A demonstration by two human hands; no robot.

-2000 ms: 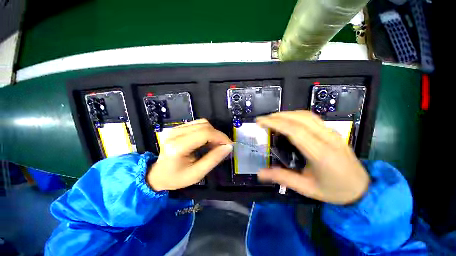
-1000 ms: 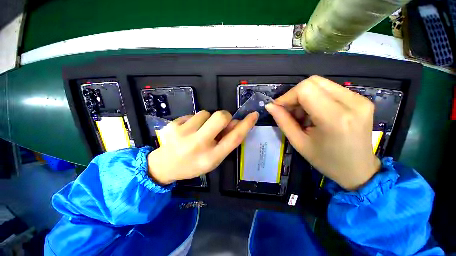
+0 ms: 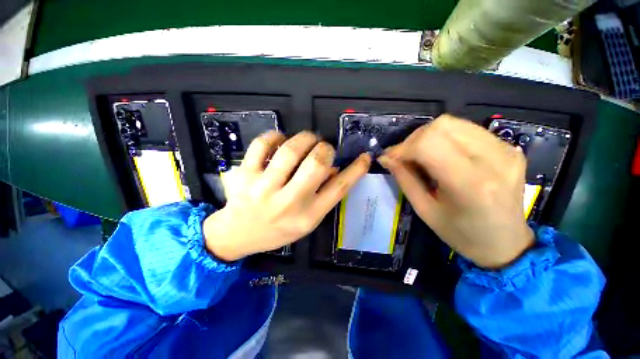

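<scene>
An open-backed smartphone (image 3: 368, 210) lies in the third pocket from the left of the black foam tray (image 3: 302, 91). A small clear film (image 3: 359, 148) lies over its camera area. My left hand (image 3: 281, 196) has its index fingertip at the film's lower edge; its other fingers are spread over the tray. My right hand (image 3: 456, 182) pinches at the film's right side, beside the small white spot. The fingers partly hide the film and the lenses.
Three more open smartphones lie in the tray, at far left (image 3: 154, 172), second from left (image 3: 235, 133) and right (image 3: 544, 158). Behind are a white belt edge (image 3: 231, 45) and a film-wrapped post (image 3: 491, 35). A dotted sheet (image 3: 620, 56) is at upper right.
Since one second ago, the film has gone down flatter over the camera area. My left hand's fingers have spread, and the film under that hand no longer shows. My right hand stays near the lenses.
</scene>
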